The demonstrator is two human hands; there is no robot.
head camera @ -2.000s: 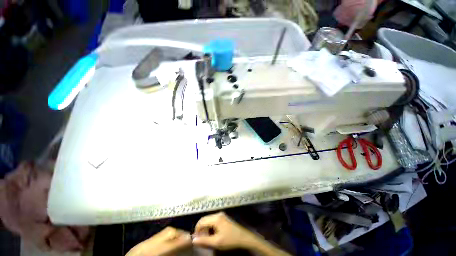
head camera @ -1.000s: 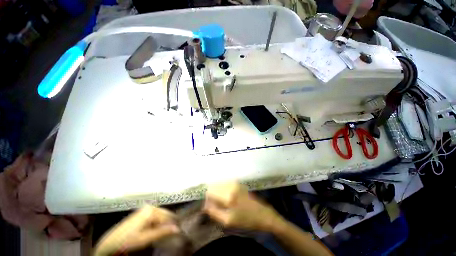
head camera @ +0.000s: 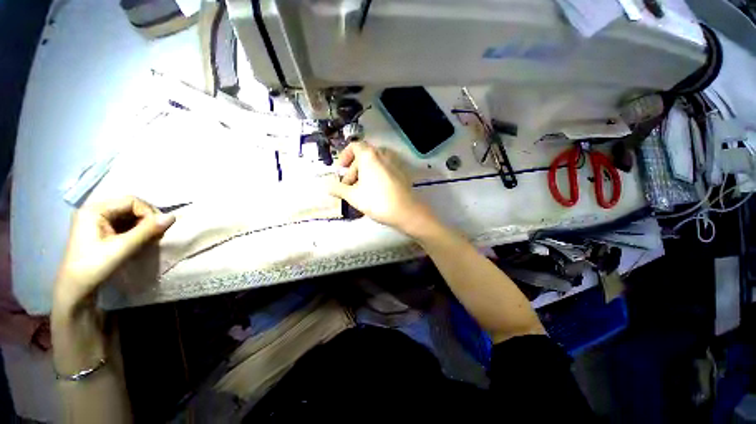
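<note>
A pale curved cloth piece (head camera: 249, 217) lies overexposed along the table's front, its thin dark lower edge bending towards the left. My left hand (head camera: 116, 240) is at its left end, thumb and fingers pinched on it; the exact grip is washed out. My right hand (head camera: 373, 186) pinches its right end just in front of the presser foot (head camera: 319, 142). A small dark patch shows under my right palm. The needle's contact with the cloth cannot be made out. The sewing machine head (head camera: 497, 50) stands behind.
A phone (head camera: 417, 118), a thin metal and black tool (head camera: 500, 157) and red-handled scissors (head camera: 584, 175) lie right of the foot. Grey curved strips (head camera: 222, 50) lie left of the head. A cloth bundle (head camera: 286, 339) is below the table edge, a blue basket (head camera: 593, 323) at lower right.
Both hands have risen from below the table edge onto the tabletop, spread apart, with the pale cloth now between them. The view has moved closer to the machine.
</note>
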